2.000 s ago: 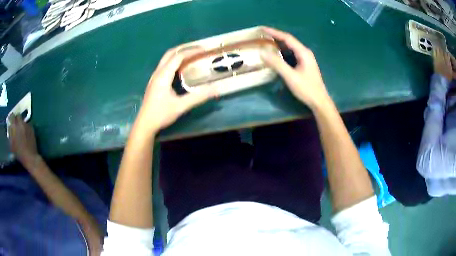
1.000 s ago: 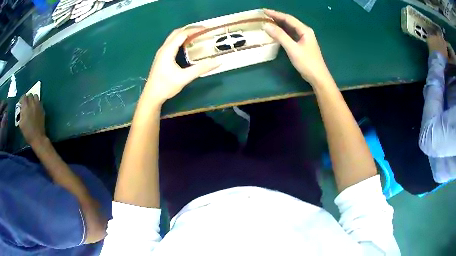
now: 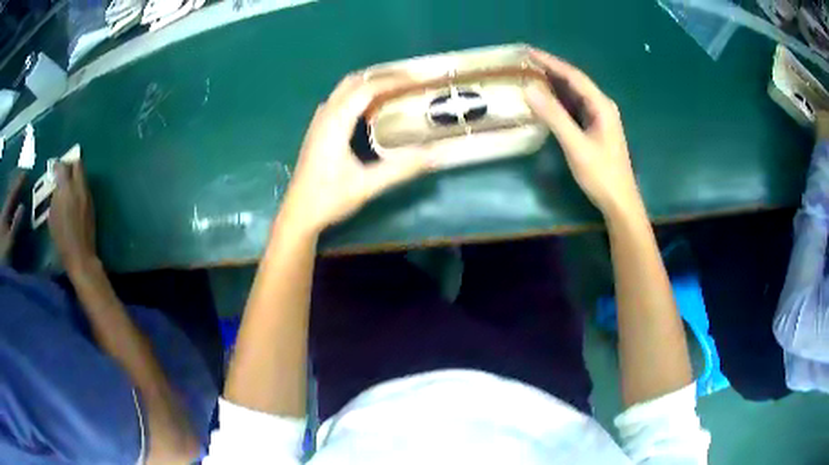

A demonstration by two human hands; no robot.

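A cream plastic housing [image 3: 495, 145] is held over the green bench, its open side towards me. Inside it a dark round speaker opening [image 3: 458, 107] is crossed by white ribs. A brown strap [image 3: 400, 93] runs lengthwise along the housing's far inner side, partly hidden by my fingers and blurred. My left hand [image 3: 341, 163] grips the left end, thumb along the near wall. My right hand [image 3: 586, 132] grips the right end, fingers behind and thumb at the inside edge.
The green bench top [image 3: 227, 127] has a pale rail [image 3: 182, 32] along its far side. Flat white pieces [image 3: 150, 11] lie beyond it. A clear bag [image 3: 704, 27] lies far right. At left a person's hand [image 3: 73, 213] holds a white part; another housing [image 3: 794, 86] is at right.
The view has shifted, so the housing shows lower and further right than one second ago. Both hands keep hold of its ends. The neighbouring housing at right appears more tilted.
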